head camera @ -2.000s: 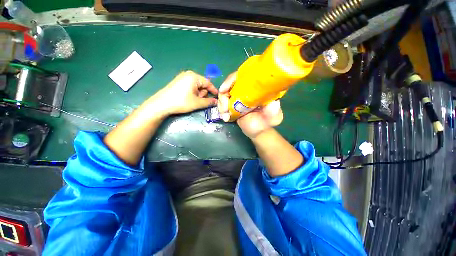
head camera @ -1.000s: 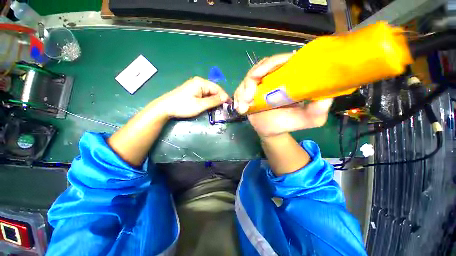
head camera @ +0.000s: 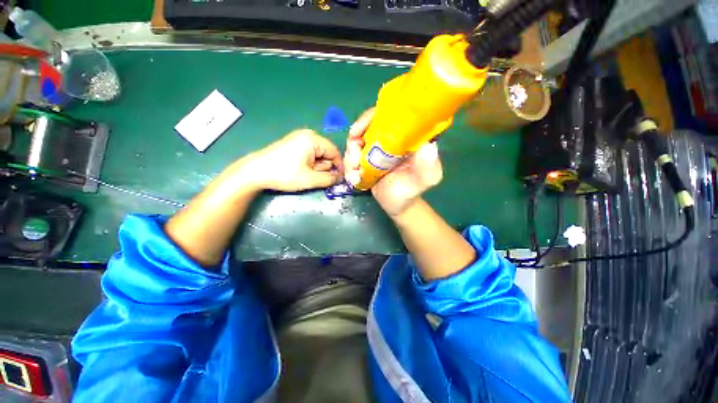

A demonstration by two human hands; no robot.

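Observation:
A small dark phone part [head camera: 339, 190] with a pale patch lies on the green mat, mostly hidden by my hands. My left hand [head camera: 303, 163] rests at its left side with fingers curled; its fingertips are at the part, and its exact grip is hidden. My right hand [head camera: 400, 179] is closed around the bright orange electric screwdriver [head camera: 421, 102], which stands nearly upright, leaning back to the right. The driver's tip is hidden behind my fingers over the part.
A white rectangle [head camera: 209, 120] and a blue pick [head camera: 334, 120] lie on the green mat [head camera: 275, 86]. A clear cup [head camera: 90, 76] and wire reel [head camera: 53, 146] stand left. A brown pot [head camera: 527, 94] stands right, near cables and stacked trays [head camera: 638, 268]. A long black tray [head camera: 315, 20] lies behind.
The orange driver was tipped far to the right one second ago and is more upright now. My right hand has turned with it and moved slightly left. My left hand stays beside the part.

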